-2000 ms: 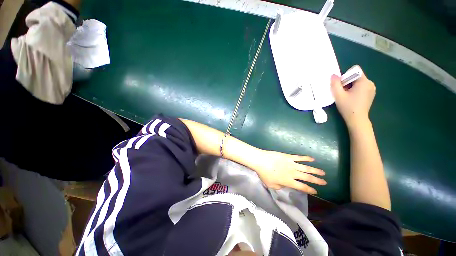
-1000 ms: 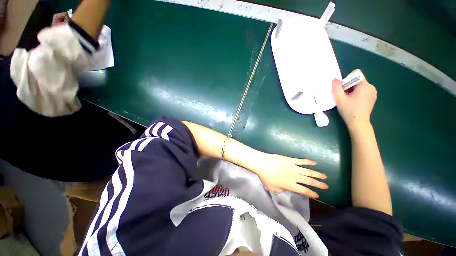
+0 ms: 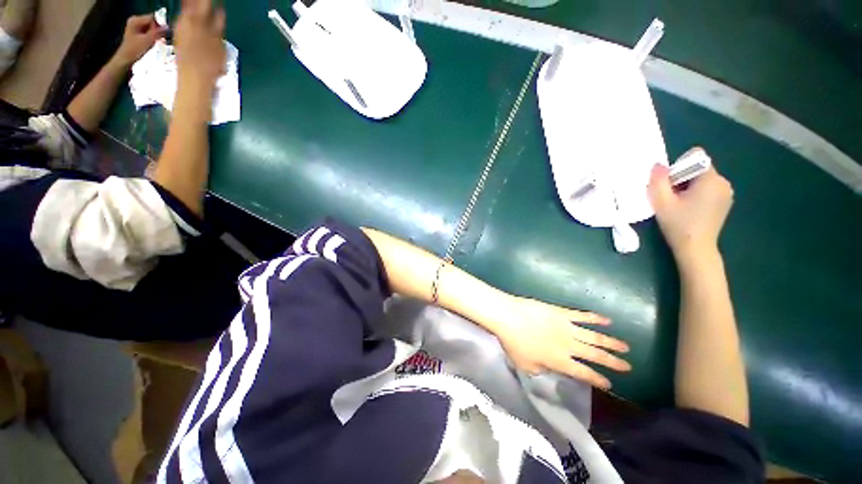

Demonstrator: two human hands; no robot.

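Observation:
A white oval plastic housing (image 3: 605, 132) lies on the green work surface at the upper right. Short narrow side tabs stick out from it, one at its upper right corner (image 3: 648, 41). A small rounded white end tab (image 3: 625, 237) shows at its near end. My right hand (image 3: 693, 210) is closed around the side tab at the housing's right edge; its thumb and fingers are at the tab. My left hand (image 3: 560, 342) lies with fingers spread and holds nothing, at the near edge of the surface, below the housing.
A second white housing (image 3: 357, 59) lies at the upper middle, left of the surface seam (image 3: 491, 156). A neighbouring worker's hands (image 3: 200, 47) are over crumpled white material (image 3: 227, 87) at the upper left. A pale rail (image 3: 728, 97) borders the far belt. Cardboard (image 3: 168, 402) shows at the lower left.
A second housing has appeared on the surface at the upper middle. The neighbour's hands have come into view over the white material. My hands keep their poses; the view has shifted slightly.

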